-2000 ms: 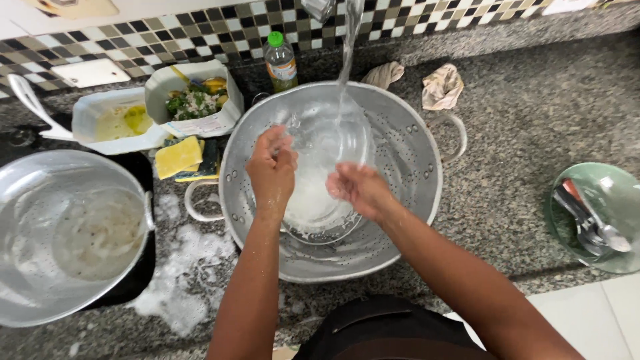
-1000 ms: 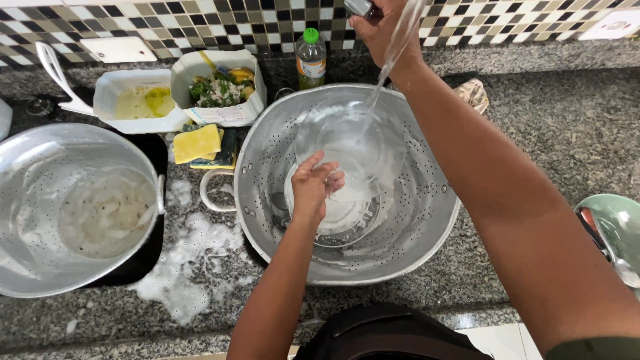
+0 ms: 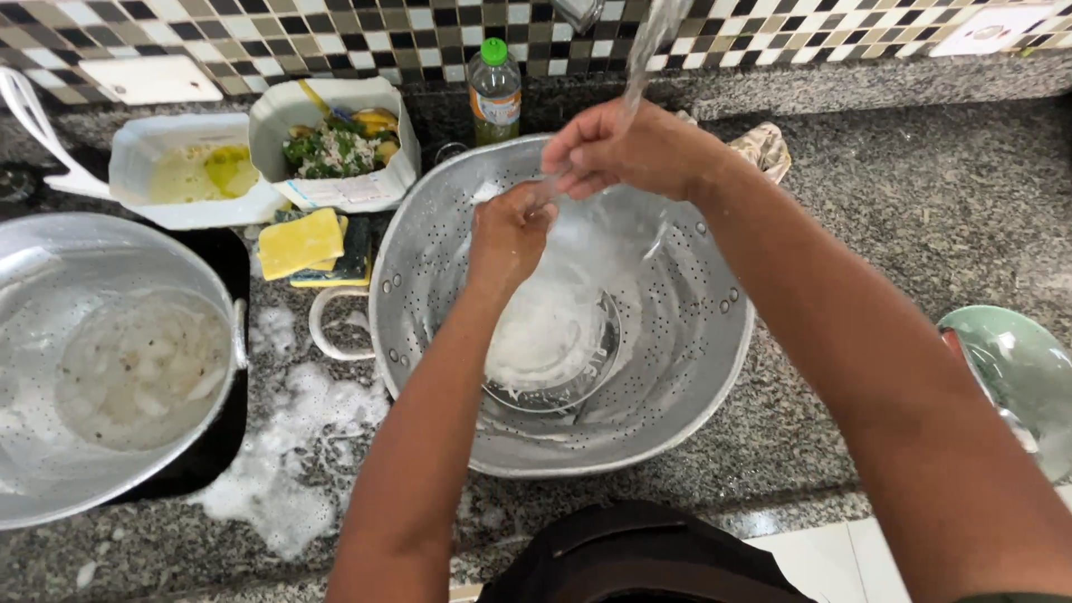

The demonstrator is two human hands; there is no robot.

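Observation:
A large perforated aluminum colander (image 3: 687, 394) with side handles stands on the counter. Inside it, a clear glass dish (image 3: 553, 398) lies low, with whitish, churned water over it. A stream of water (image 3: 653, 50) falls from the tap onto my right hand (image 3: 628, 155), whose fingers are bent above the colander's back part. Just left of and below it is my left hand (image 3: 512, 234), its fingers curled close to my right fingertips. Something clear shows between the two hands; whether it is water or the edge of a glass piece cannot be told.
At left stands another perforated aluminum pan (image 3: 50, 335) with cloudy water. Behind are yellow sponges (image 3: 301, 243), a cut container with yellowish liquid (image 3: 134, 184), one with food scraps (image 3: 402, 159), and a green-capped bottle (image 3: 494, 100). Crumpled cloth (image 3: 764, 151), foam (image 3: 293, 452) and a green glass bowl (image 3: 1005, 335) lie around.
My right hand has come down from the tap, where it was one second ago, into the stream beside my left hand. My left hand has moved up, toward the colander's back.

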